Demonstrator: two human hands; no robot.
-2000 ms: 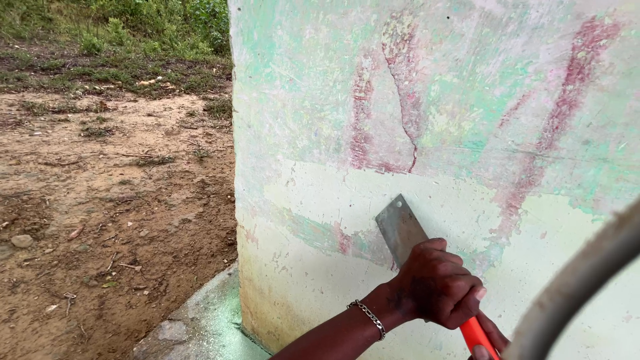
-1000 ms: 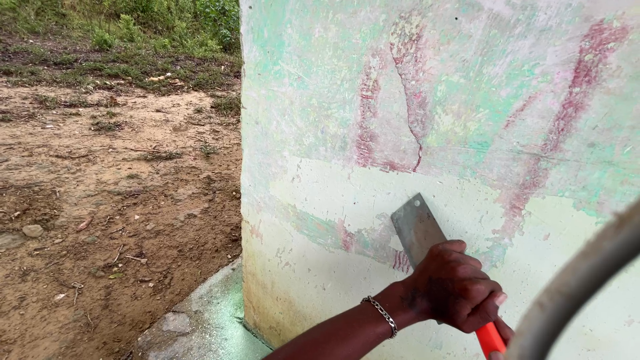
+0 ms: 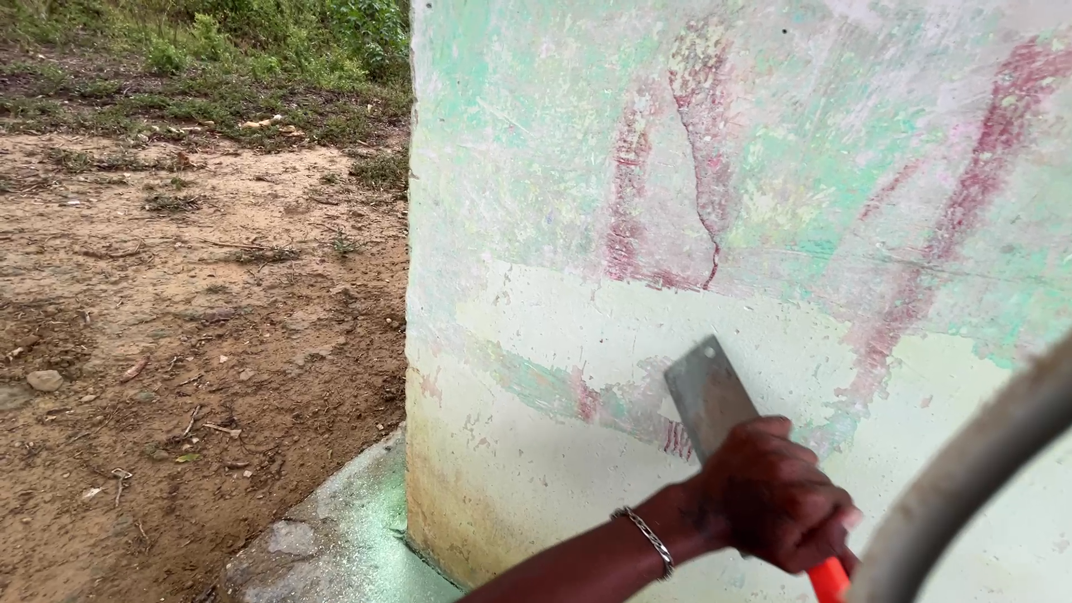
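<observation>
My left hand [image 3: 779, 494], with a chain bracelet [image 3: 646, 540] at the wrist, is closed around a flat metal blade [image 3: 712, 389]. The blade has a hole near its squared tip and lies tilted up-left against the painted wall [image 3: 544, 486]. Below the hand shows the tool's orange handle [image 3: 827, 578]. Only a sliver of my right hand [image 3: 849, 559] appears beside that handle; its grip is hidden. Left of the blade, pale paint is broken by a greenish band with reddish patches and short red scratches [image 3: 677, 440].
A blurred curved grey bar [image 3: 963, 469] crosses the lower right, close to the camera. Left of the wall's edge lie a concrete ledge [image 3: 293, 540] and bare soil [image 3: 209, 335] with twigs and stones. A crack [image 3: 697, 180] runs down the upper wall.
My left hand and the blade have moved a little to the right along the wall. Short red scratches left of the blade show more fully than two seconds ago.
</observation>
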